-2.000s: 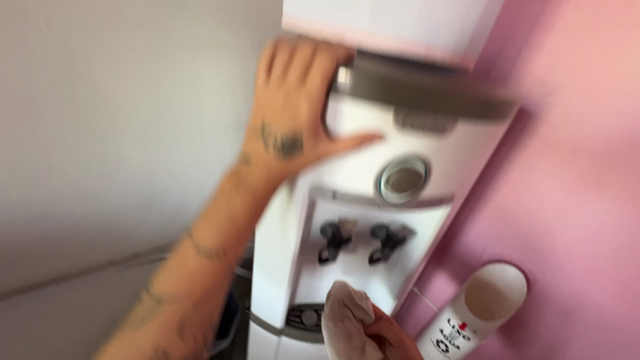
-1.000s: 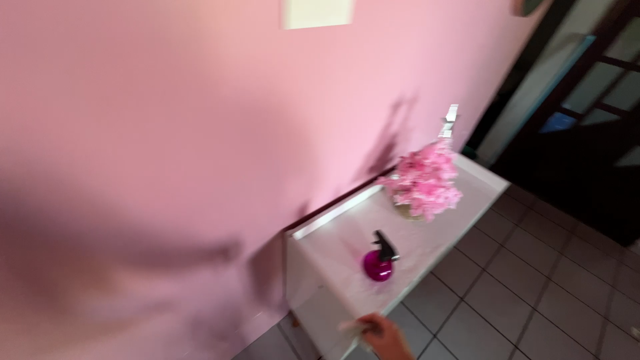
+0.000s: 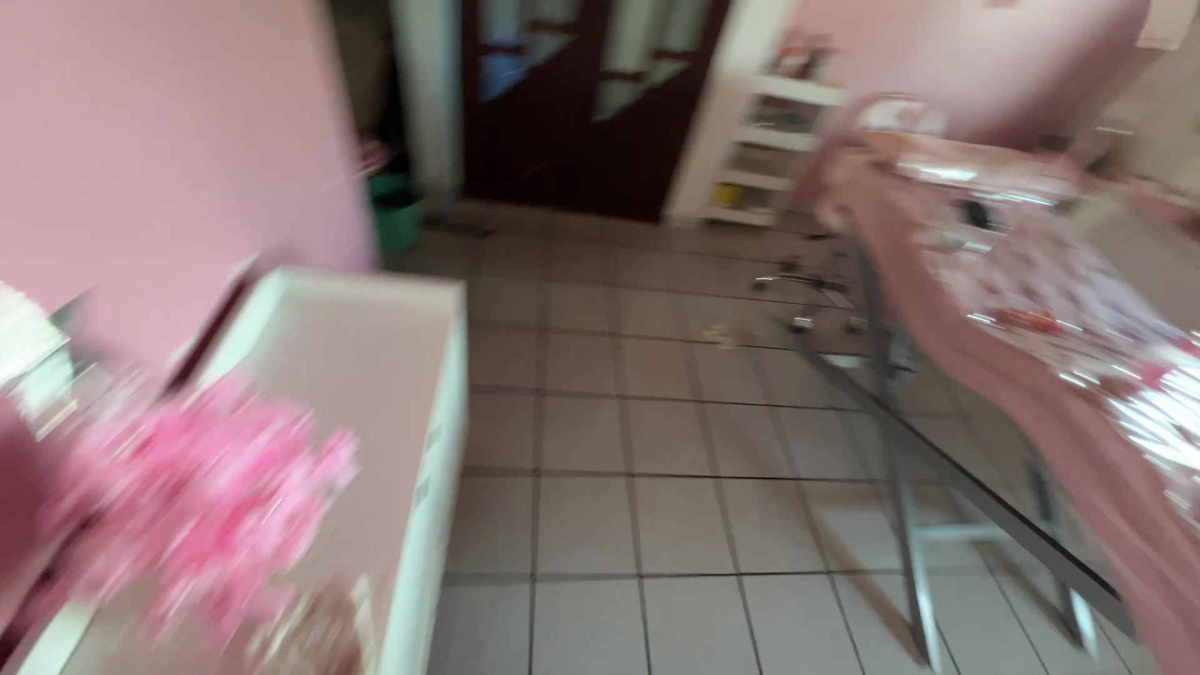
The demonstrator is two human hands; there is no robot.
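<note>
Neither my left hand nor my right hand is in the head view now, so what they hold cannot be seen. A bunch of pink flowers (image 3: 225, 487) stands on a white table with a raised rim (image 3: 450, 375), at the left beside the pink wall. Across the room at the right is a padded table or bed (image 3: 1012, 375) with a pink cover and metal legs, and shiny, patterned items lie on top. The view is strongly blurred.
A tiled floor (image 3: 600, 431) runs between the two tables. Further back are a dark door with glass panes (image 3: 572, 122), a green bin (image 3: 396, 214), a white shelf cart (image 3: 773, 141) and a wheeled chair base (image 3: 811, 286).
The view has swung right, from the water dispenser past the white table to the room. My left hand left view after the first frame; my right hand, visible in both earlier frames, is out of view.
</note>
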